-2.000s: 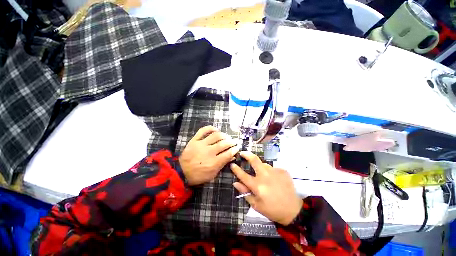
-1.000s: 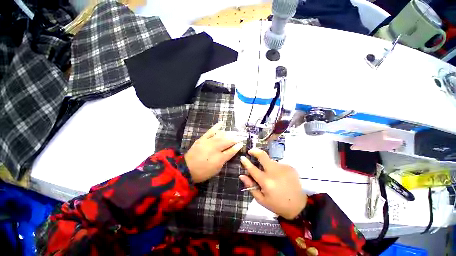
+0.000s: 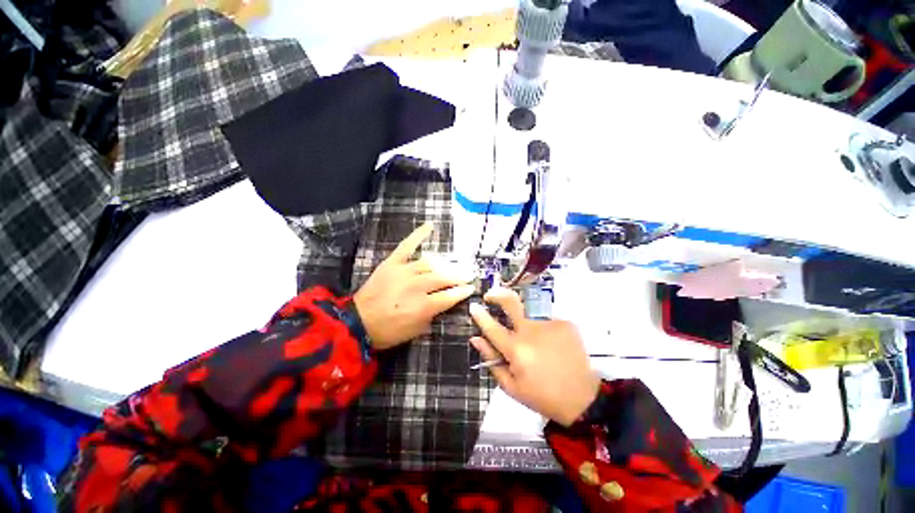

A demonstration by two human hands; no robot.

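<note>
A black-grey plaid garment panel point(image 3: 426, 401) lies under the head of the white sewing machine point(image 3: 642, 140) and runs down to the table's front edge. My left hand point(image 3: 406, 299) rests on the panel left of the presser foot point(image 3: 489, 271), fingers spread, fingertips near the foot. My right hand point(image 3: 537, 361) is just right of and below the foot; its thumb and fingertips press the cloth's right edge and hold a thin silver tool point(image 3: 487, 365). The cloth right under the needle is partly hidden by my fingertips.
A black cloth piece point(image 3: 316, 135) lies behind and left, beside stacked plaid panels point(image 3: 206, 105). Right of the head are a red-and-black case point(image 3: 699, 319), dark-handled snips point(image 3: 775, 365), slim silver tweezers point(image 3: 728, 391) and a yellow item point(image 3: 828, 350). A green mug point(image 3: 811, 52) stands behind.
The plaid panel has shifted slightly away under the foot, and its upper edge sits higher. My left hand's index finger has stretched forward and its fingers have spread. My right hand stays by the foot.
</note>
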